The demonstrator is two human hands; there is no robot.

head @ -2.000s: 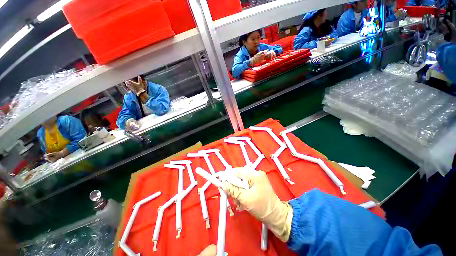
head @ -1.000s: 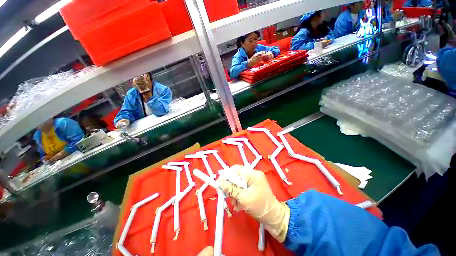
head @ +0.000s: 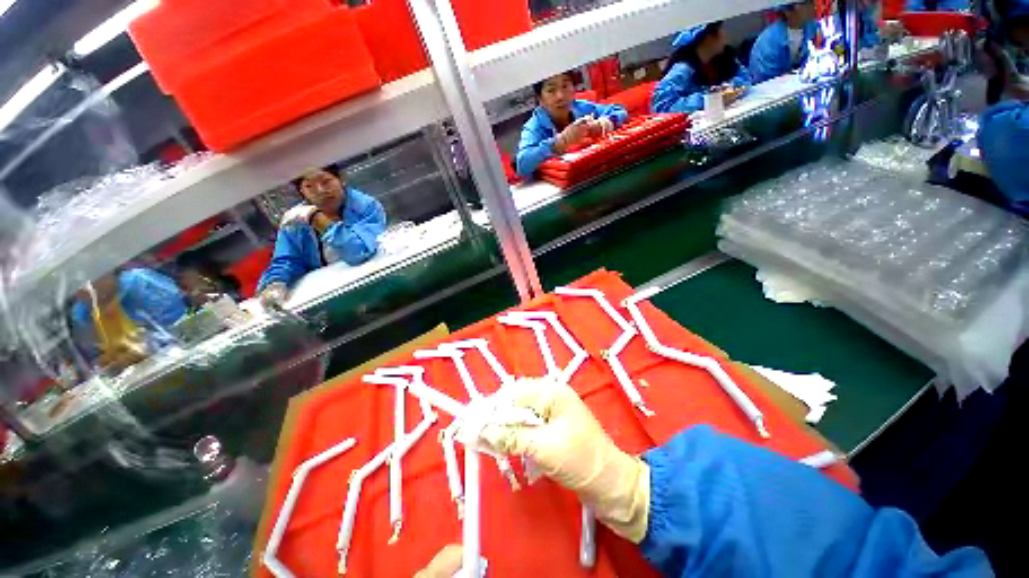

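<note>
My right hand (head: 553,443), in a cream glove, holds a white cloth (head: 497,420) around the bend of a white jointed arm (head: 472,508). My left hand (head: 442,562) shows only as a fingertip part at the bottom edge, by the lower end of that arm; most of it is cut off. Several more white jointed arms (head: 296,497) lie spread on the red lined tray (head: 384,551), in zigzag shapes, some with thin tips towards me. My right hand and sleeve hide part of the tray.
Brown cardboard (head: 420,341) shows behind the tray. Stacked clear plastic trays (head: 880,243) and white paper (head: 799,390) are at right. A round-topped bottle (head: 208,452) and clear plastic are at left. A metal post (head: 485,158) and shelf with red bins (head: 265,68) stand ahead; workers sit beyond.
The cloth now wraps over the held arm's bend, and my right hand has shifted slightly left. More of my left hand shows. Transparent plastic has appeared across the left side. A worker opposite lowered a hand.
</note>
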